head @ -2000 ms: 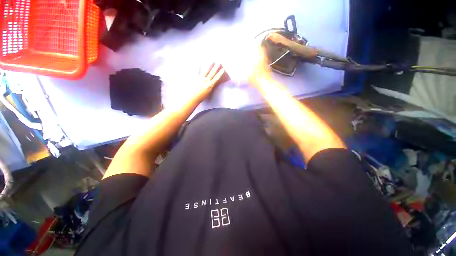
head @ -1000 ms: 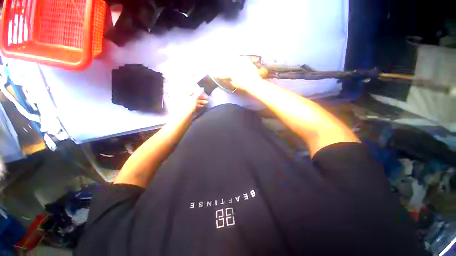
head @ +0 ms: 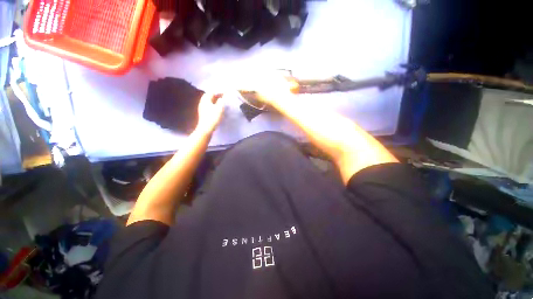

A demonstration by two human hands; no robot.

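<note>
My right hand [head: 274, 90] is washed out by glare. It is on the steam iron, whose hose runs off to the right; little of the iron's body shows. A small black fabric piece [head: 251, 111] lies on the white cover [head: 350, 111], partly hidden by the iron and hand. My left hand [head: 211, 108] is at the right edge of the black pressed stack [head: 169, 105], its fingertips blurred; I cannot tell whether it holds a piece. Loose black pieces [head: 239, 23] lie jumbled at the far side.
A red-orange plastic basket [head: 108, 58] stands at the far left of the table. The iron hose [head: 362, 83] crosses the right side of the table and its edge. Cloth heaps [head: 64, 257] lie on the floor at left and right. A pale sack-like cloth [head: 505, 125] is at right.
The iron first came from its place at the right to the middle, under my right hand. My left hand has since moved left, to the stack. The view has shifted slightly.
</note>
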